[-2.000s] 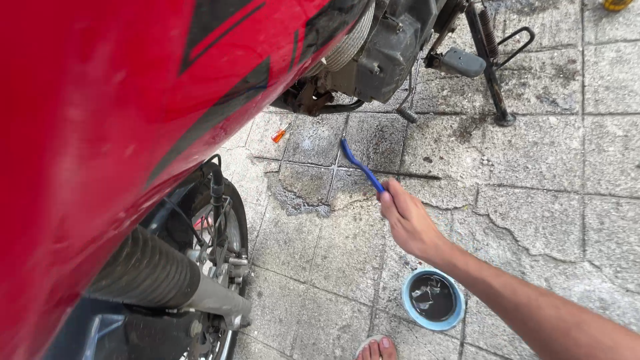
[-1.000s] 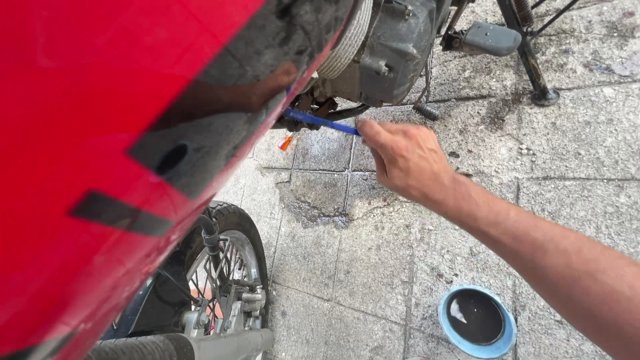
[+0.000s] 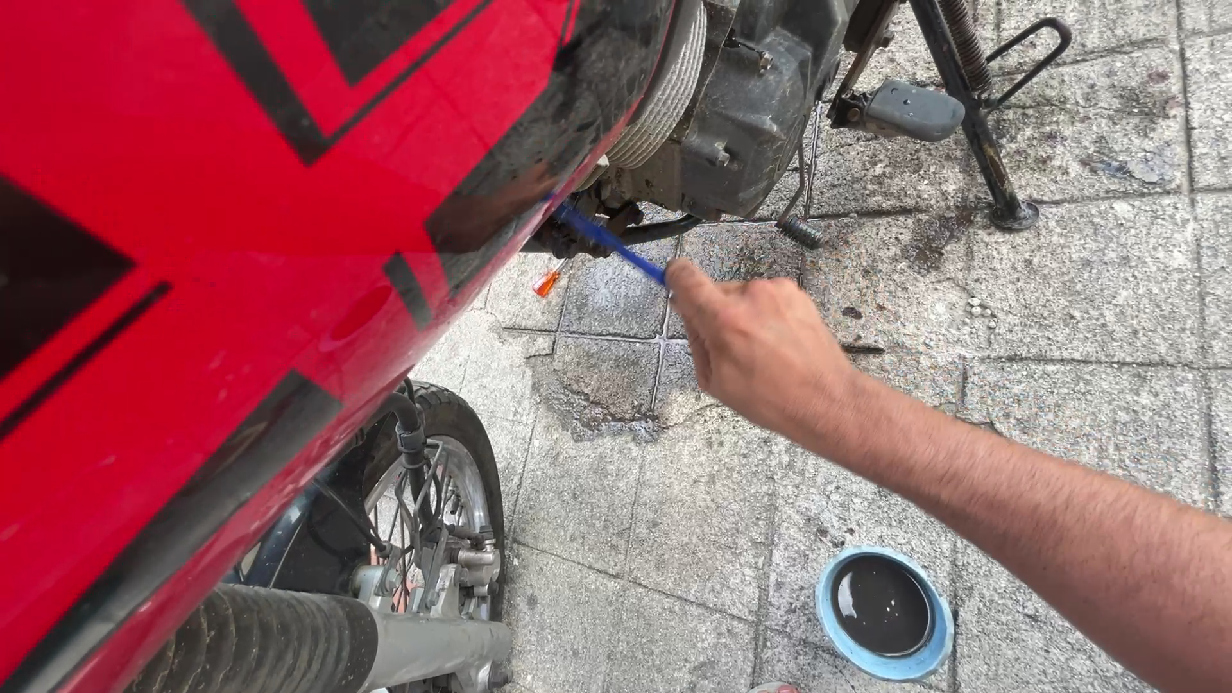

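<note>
My right hand [image 3: 760,342] is closed on the end of a blue-handled brush [image 3: 616,245]. The far end of this tool reaches under the motorcycle's red fuel tank [image 3: 318,250], beside the lower front of the engine [image 3: 760,115], where its head is hidden. Below my forearm, a light blue bowl [image 3: 941,654] of dark liquid stands on the paving. My left hand is out of view.
An orange-handled screwdriver [image 3: 547,282] lies on the paving under the engine. The front wheel [image 3: 486,462] and fork [image 3: 443,640] are at lower left. A footpeg [image 3: 914,111] and a stand [image 3: 996,164] jut out at upper right. The tiles show wet, dark stains.
Two seconds ago the blue tool was over the open paving; my right hand has since moved it to the underside of the engine, where it stays.
</note>
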